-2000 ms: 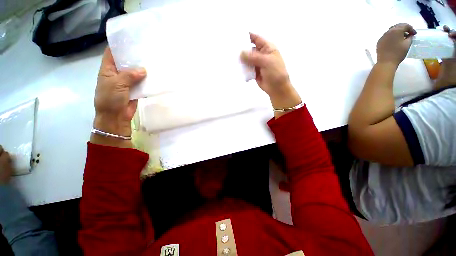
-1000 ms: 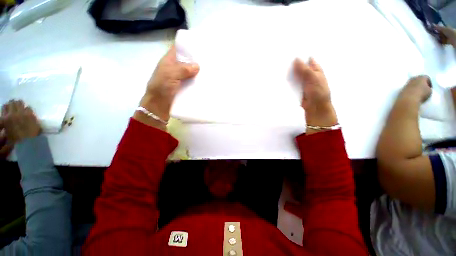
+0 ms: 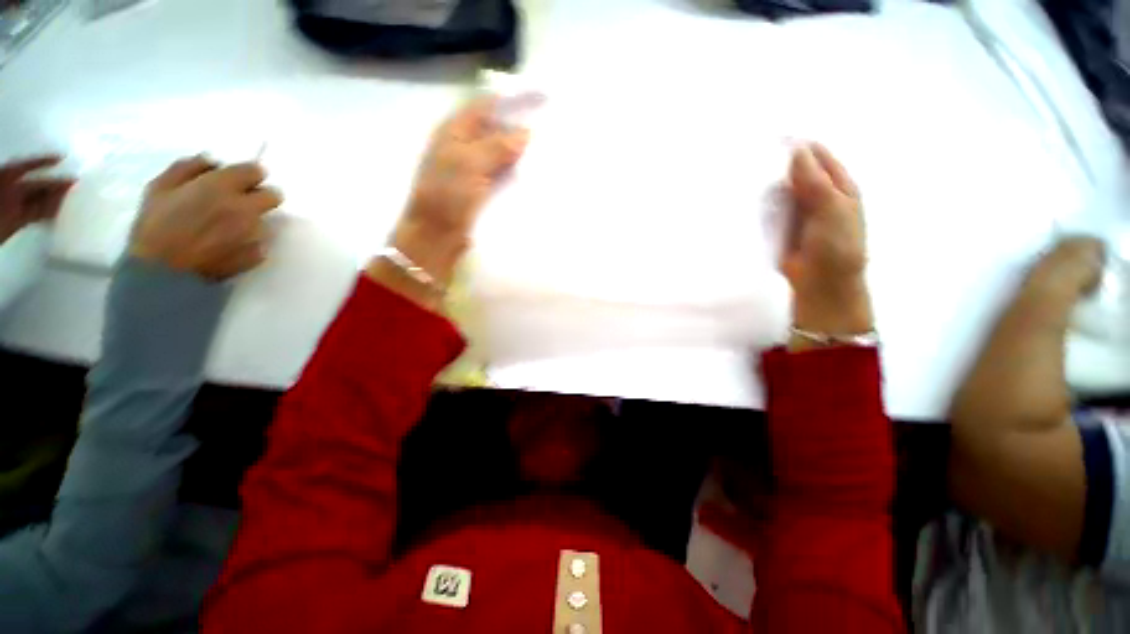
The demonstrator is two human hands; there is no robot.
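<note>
A white sheet or sleeve pack (image 3: 632,211) lies between my hands in front of me. It is overexposed and blends into the white tabletop, so its outline is hard to see. My left hand (image 3: 461,167) is at its left side, with thumb and fingers closed on its edge. My right hand (image 3: 823,223) is at the right side, upright with fingers curled and thumb side inward. It is blurred, and whether it grips the edge is unclear. A paler, faintly pink flat layer (image 3: 620,325) shows below, near the table's front edge.
A black open bag (image 3: 409,31) is at the far left. Yellowed tape (image 3: 466,359) lies by the front edge. At left, a neighbour's hands (image 3: 205,217) are over a clear pack (image 3: 93,217). At right, another person's forearm (image 3: 1010,396) rests by the table. Dark items (image 3: 805,5) are at the far side.
The view has swung left. The sheet, earlier raised with its left end curled, now appears lower and flatter. The left neighbour's hand has come inward over the table.
</note>
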